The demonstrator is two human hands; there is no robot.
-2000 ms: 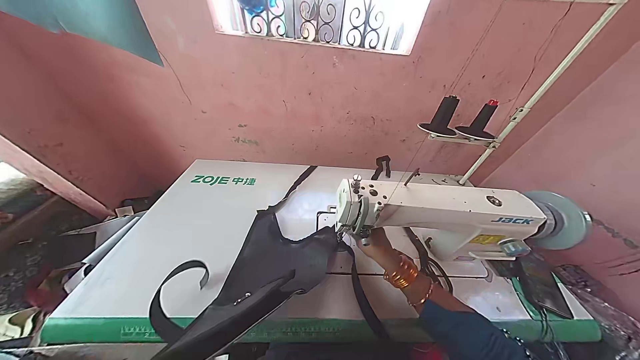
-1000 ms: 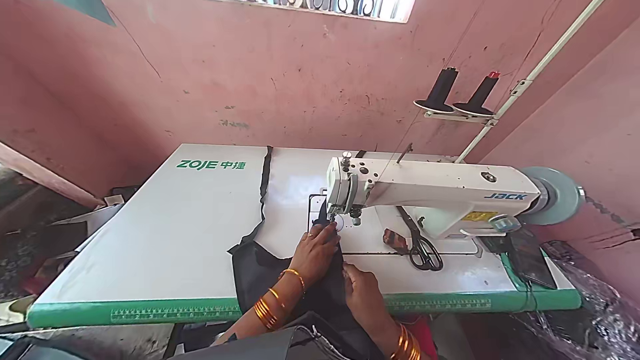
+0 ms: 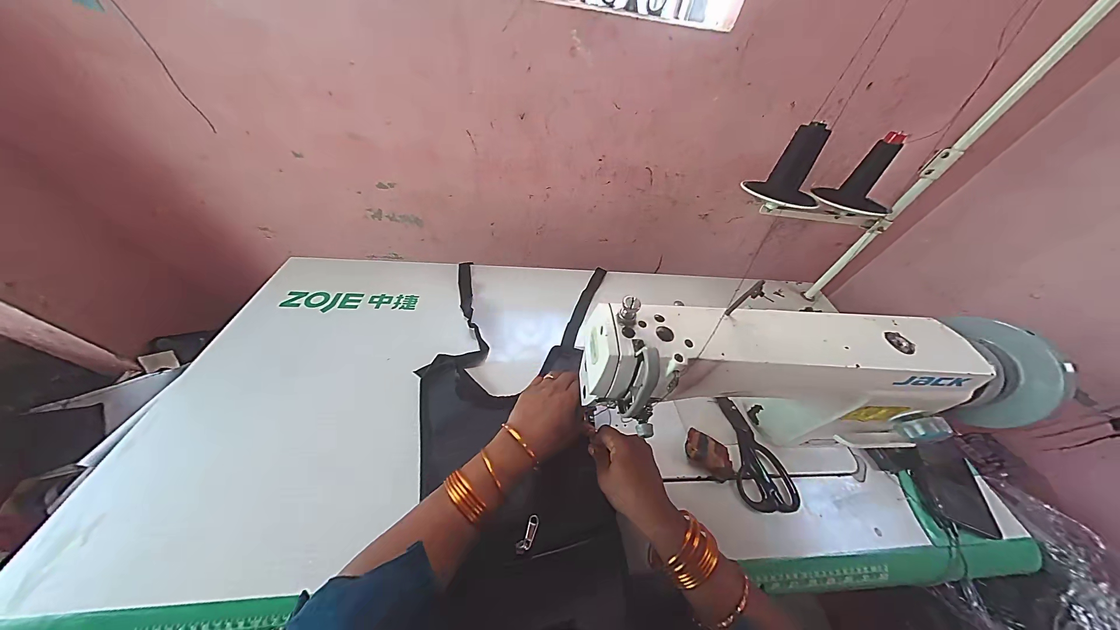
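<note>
Black fabric with straps and a zipper pull lies on the white sewing table, its upper right edge beside the needle area of the Jack sewing machine. My left hand presses on the fabric just left of the machine head, fingertips partly hidden by the head. With bent fingers, my right hand pinches the fabric's right edge close to the presser foot. The needle itself cannot be made out. Both wrists wear bangles.
Black-handled scissors and a small brown block lie right of my right hand. Two black thread cones stand on a holder behind the machine. A green measuring strip runs along the table's front edge. A dark flat object rests at the right.
Both hands now sit closer to the machine head. The black fabric has moved up the table, with its straps laid toward the back edge. Two seconds ago, my left hand was not in view.
</note>
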